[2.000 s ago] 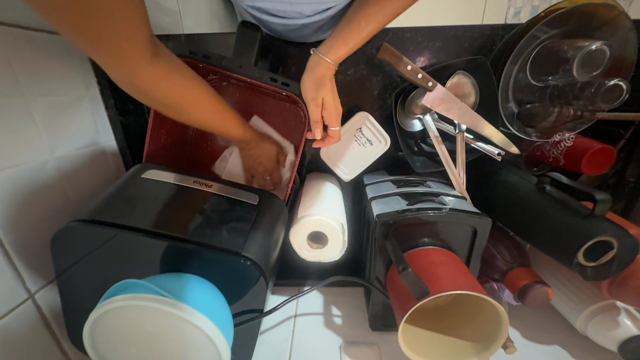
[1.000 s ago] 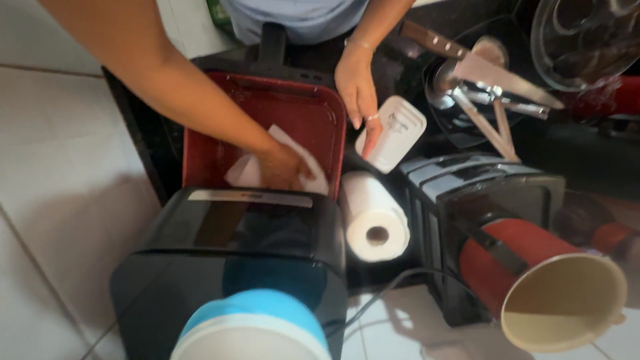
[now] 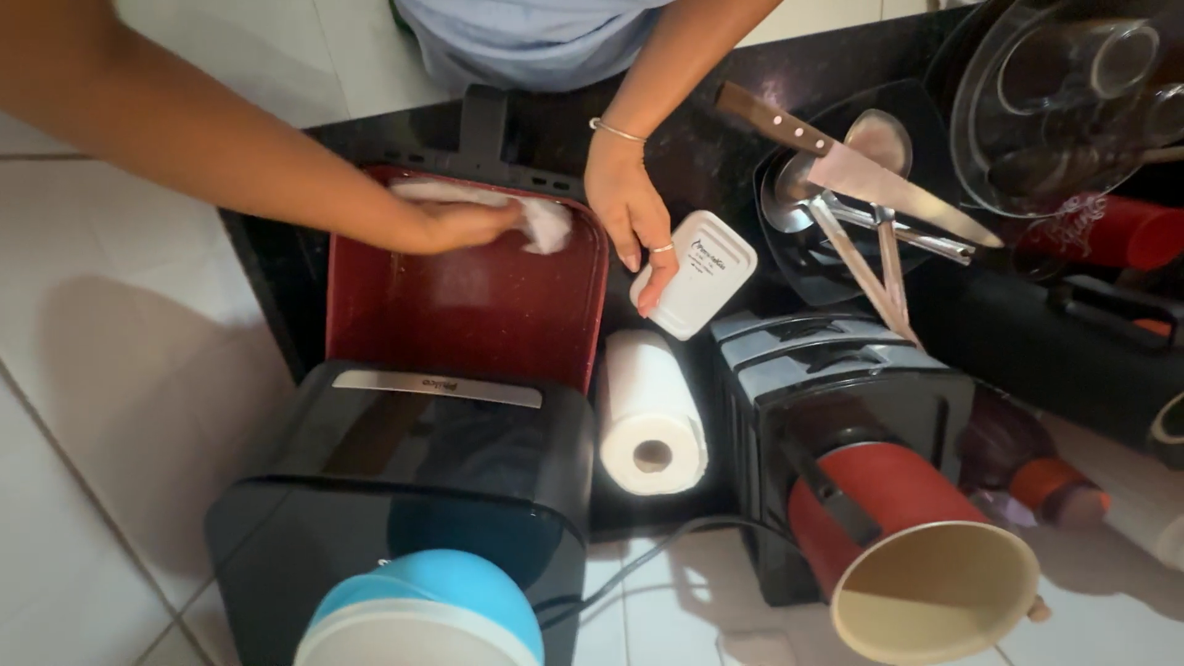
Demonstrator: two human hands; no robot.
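Note:
My right hand (image 3: 472,225) is inside the red drawer (image 3: 453,301) of a black air fryer (image 3: 416,453), holding a crumpled white paper towel (image 3: 546,225) against the wall on the handle side. My left hand (image 3: 634,217), wearing a ring and a bracelet, is just outside the drawer's rim. Its fingers point down, and one fingertip rests on the edge of a white plastic container (image 3: 708,273) that bears writing; the hand grips nothing that I can see. A roll of paper towels (image 3: 652,407) lies between the air fryer and a black toaster (image 3: 851,407).
A kitchen knife (image 3: 860,171) lies across spoons on a black plate (image 3: 805,268). A red pot (image 3: 888,490) sits on the toaster. A blue bowl (image 3: 444,583) stands on the air fryer. Glassware (image 3: 1064,92) and a black flask-like vessel (image 3: 1017,314) are at the right. A cord (image 3: 666,541) runs behind.
My right hand has moved with the paper towel from the part of the drawer near the air fryer's body to the wall by the handle. My left hand remains beside the rim and the container.

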